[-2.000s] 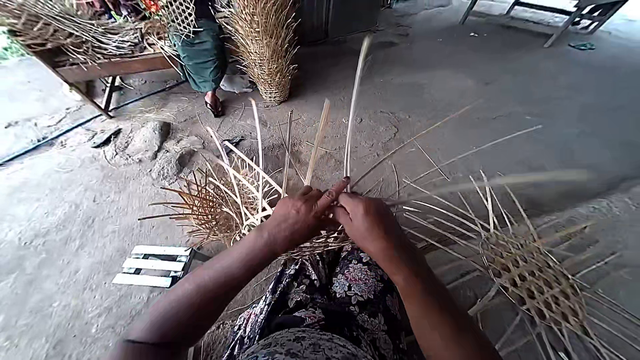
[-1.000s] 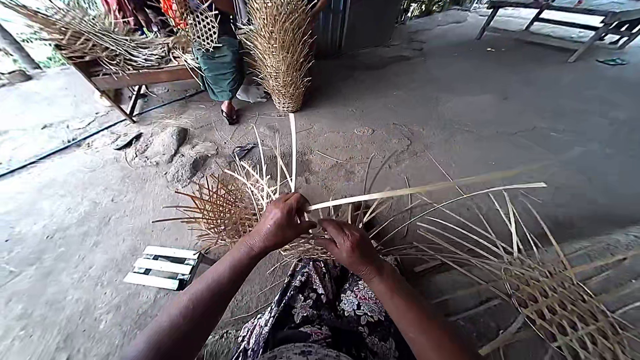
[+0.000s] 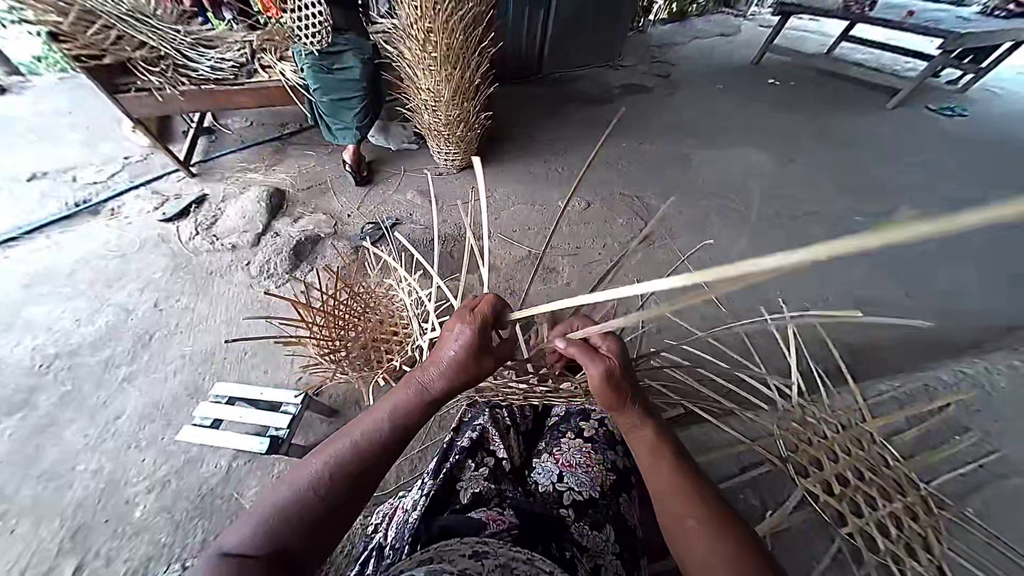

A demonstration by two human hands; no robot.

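Note:
A partly woven basket (image 3: 532, 388) of split bamboo or cane lies at my lap, with loose stakes fanning up and outward. My left hand (image 3: 474, 336) is closed on a pale flat strip (image 3: 688, 280) at the basket's far rim; the strip runs far out to the right and is blurred there. My right hand (image 3: 590, 358) pinches a second length (image 3: 640, 314) between thumb and fingers, just right of my left hand. Whether both lengths are one strip I cannot tell. Part of the rim is hidden behind my hands.
A brown woven basket (image 3: 360, 328) sits left of my hands, a flat woven piece (image 3: 864, 480) at lower right. A low slatted stool (image 3: 242, 418) stands left. Ahead are a tall basket stack (image 3: 448, 88), a person in a green skirt (image 3: 340, 88), a wooden table (image 3: 208, 98) and stones (image 3: 252, 216).
My hands were together over the rim two seconds ago; now they are apart, with the pale strip stretching to the right. The strip pointed upward in the oldest frame.

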